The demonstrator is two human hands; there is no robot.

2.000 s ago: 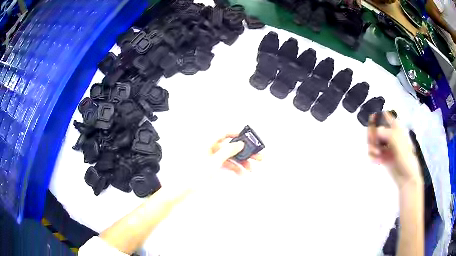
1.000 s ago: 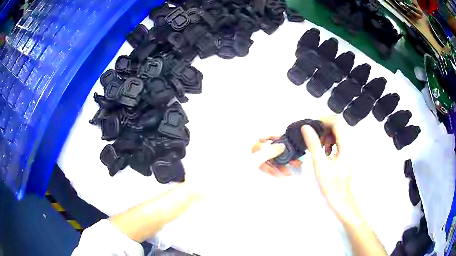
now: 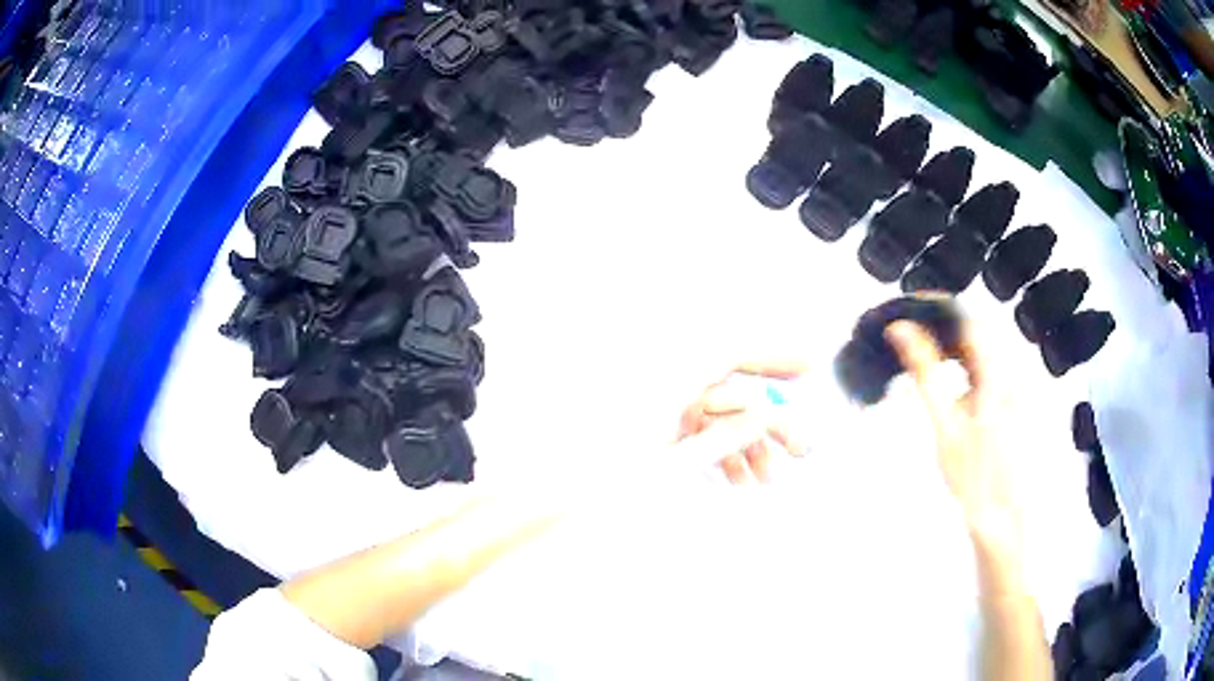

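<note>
My right hand (image 3: pixel 952 386) is blurred and holds a black housing piece (image 3: pixel 879 353) above the white sheet (image 3: pixel 626 293), below the rows of assembled housings (image 3: pixel 908 233). My left hand (image 3: pixel 746 428) is at the middle with curled fingers. A teal needle tip (image 3: pixel 778 395) shows at its fingers. The white glue bottle behind it blends into the sheet, so its body is hard to make out. No black part shows in my left hand. A heap of black base halves (image 3: pixel 353 319) lies at left.
A blue crate (image 3: pixel 160 253) with a clear blister tray (image 3: pixel 100 127) stands at far left. Black parts (image 3: pixel 1105 625) lie at the lower right beside clear film (image 3: pixel 1158 439). More black parts (image 3: pixel 979 60) lie on the green bench top (image 3: pixel 852 37). Green boards (image 3: pixel 1156 200) are at upper right.
My right hand reached left to the housing in my left hand and now moves back right with a black piece. The housing has left my left hand. The view has shifted.
</note>
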